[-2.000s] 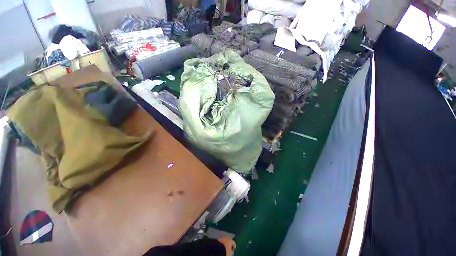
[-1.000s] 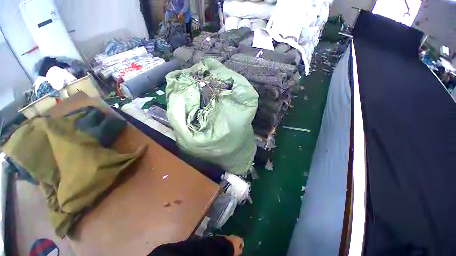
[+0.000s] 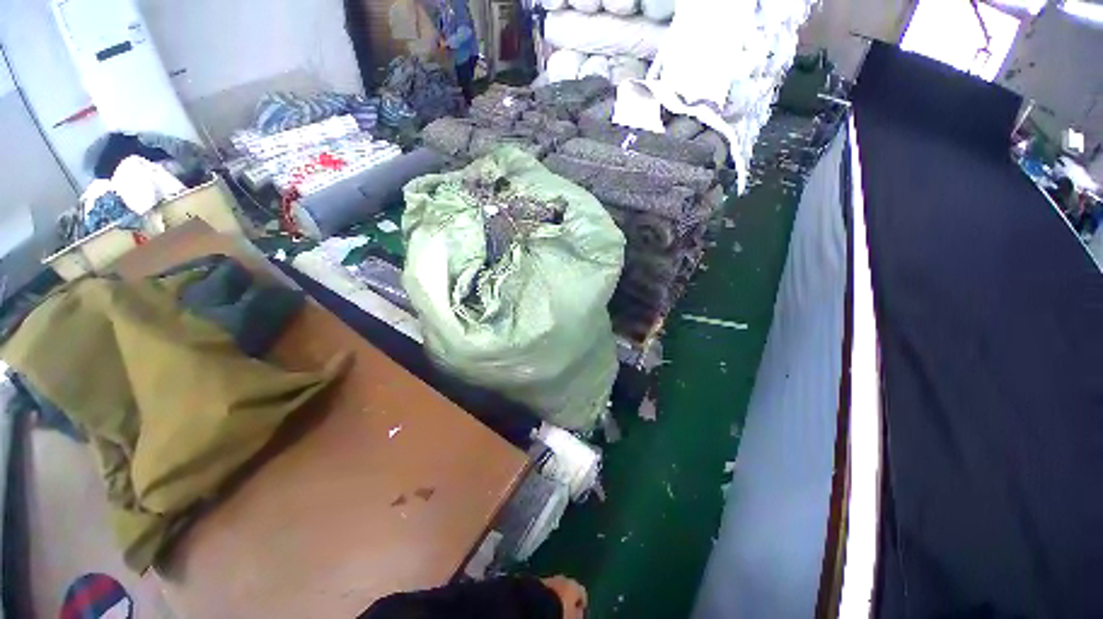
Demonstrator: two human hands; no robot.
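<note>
My left hand (image 3: 566, 596) shows only in part at the bottom edge, at the end of a black sleeve; its fingers are cut off, so I cannot tell if it holds anything. My right hand is not in view. The black fabric (image 3: 992, 327) lies along the long cutting table on the right. A white underlay strip (image 3: 864, 363) shows along the table's near edge.
A green sack (image 3: 520, 302) stands beside grey fabric rolls (image 3: 635, 181). Olive cloth (image 3: 182, 399) lies on a brown tabletop (image 3: 363, 484) at left. A green littered floor aisle (image 3: 659, 484) runs between the tables. A person (image 3: 457, 42) stands far back.
The view has swung right since two seconds ago, so the sack and tables sit further left. My left hand stays low at the bottom edge. The fabric shows no clear change.
</note>
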